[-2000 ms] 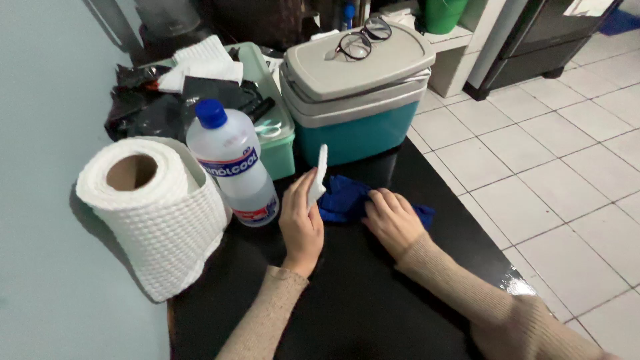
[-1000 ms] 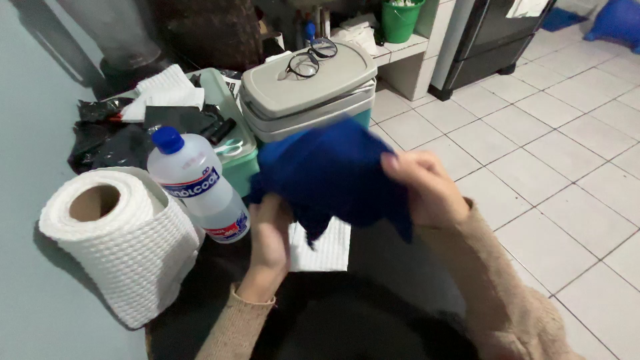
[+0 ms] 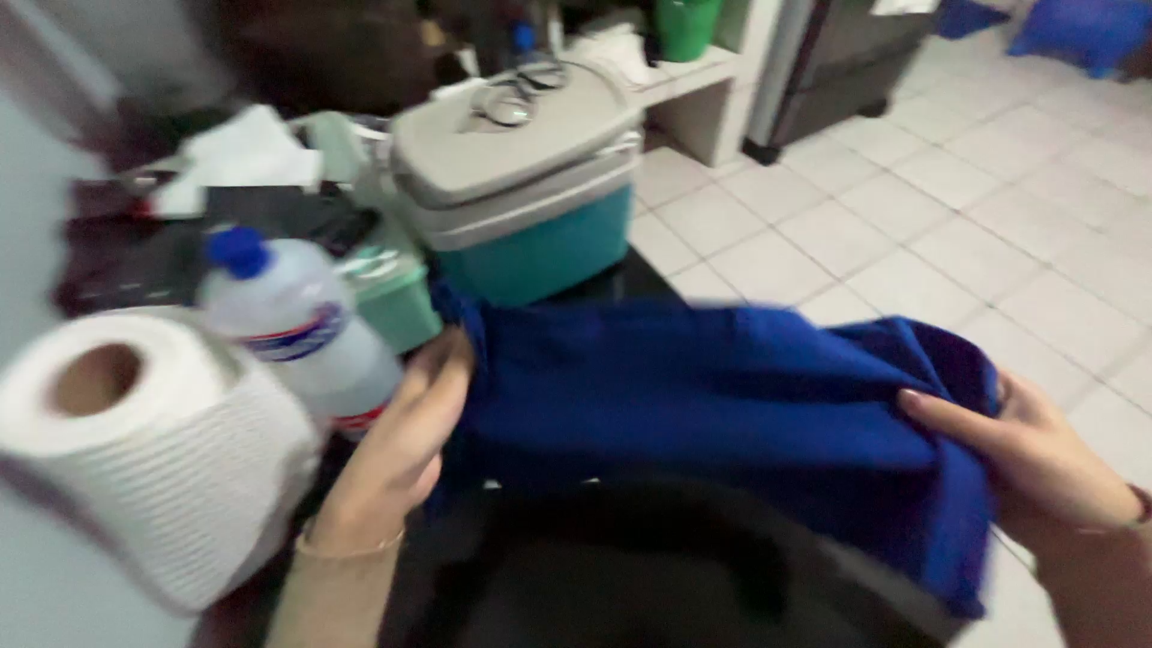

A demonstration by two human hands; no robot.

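Note:
A dark blue cloth (image 3: pixel 702 387) is stretched out above the black table between my two hands. My left hand (image 3: pixel 405 441) grips its left end, close beside a clear plastic bottle with a blue cap (image 3: pixel 306 315). At the far right my right hand (image 3: pixel 1035 450) pinches the other end, thumb on top. A large roll of white paper towel (image 3: pixel 180 459) stands left of the bottle. The cloth hides most of the table under it, and the picture is blurred by motion.
A teal cooler with a grey lid (image 3: pixel 540 234) stands behind the cloth, with eyeglasses (image 3: pixel 508 101) on it. Left of it is a green plastic bin (image 3: pixel 396 306) among black bags and white paper. A green bucket (image 3: pixel 687 27) sits on a shelf. Tiled floor (image 3: pixel 864 180) lies to the right.
The blue cloth, on the table under my right hand at first, was lifted bunched in both hands and is now spread wide. My left hand no longer holds the white piece seen earliest.

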